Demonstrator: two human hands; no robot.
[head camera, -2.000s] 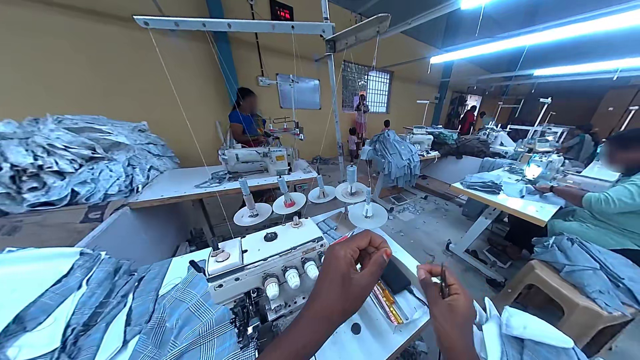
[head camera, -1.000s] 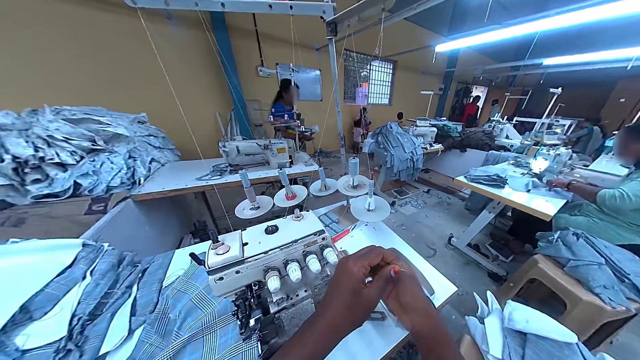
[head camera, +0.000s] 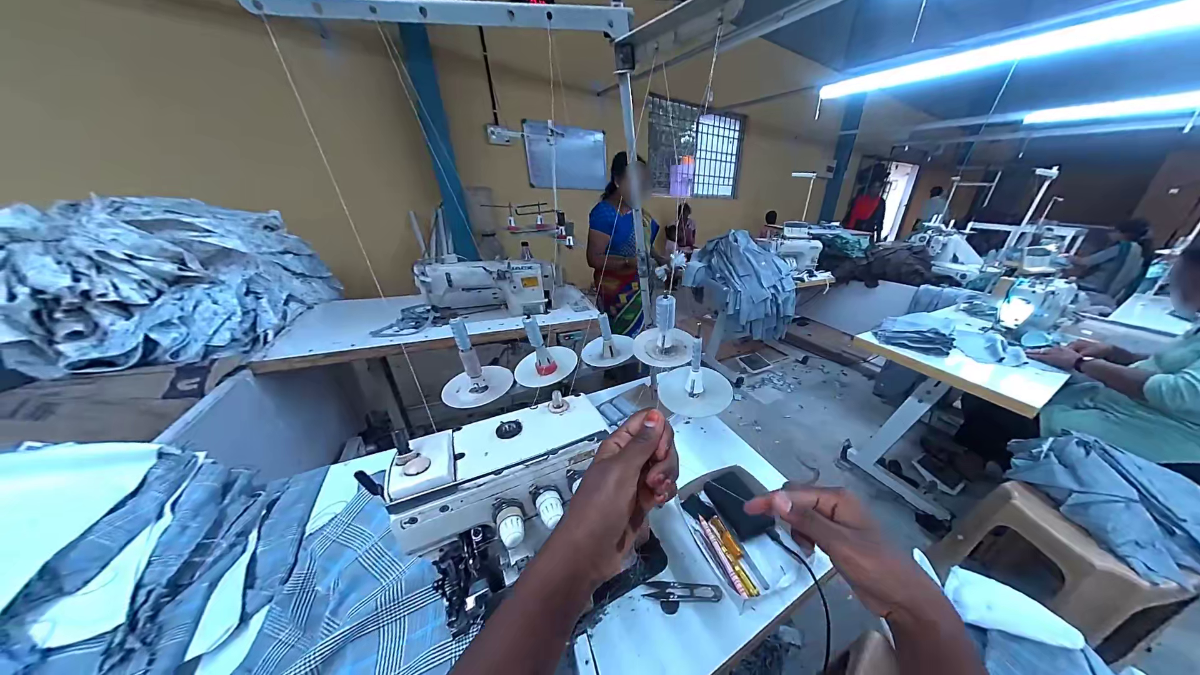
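In front of an overlock sewing machine (head camera: 506, 459) with white tension dials, my left hand (head camera: 633, 478) is raised with its thumb and fingers pinched together. A thin thread seems to run from it toward my right hand (head camera: 825, 530), whose thumb and forefinger are close together above an open tray (head camera: 755, 586). That tray holds pens (head camera: 727, 553) and a black case (head camera: 736, 502). A pair of thread snips (head camera: 682, 592) lies on the white table beside it. Behind the machine stand several thread spools on white discs (head camera: 695, 392).
Plaid fabric pieces (head camera: 328, 572) lie left of the machine. A fabric heap (head camera: 159, 281) and a second sewing machine (head camera: 487, 286) stand behind. A person (head camera: 619, 244) stands beyond the spools. At right are a plastic stool (head camera: 1041, 553) with cloth and a seated co-worker (head camera: 1144, 375).
My hands, together one second ago, are now apart, the right one farther to the right. The tray and its pens show again between them. The person behind now stands nearer the spools.
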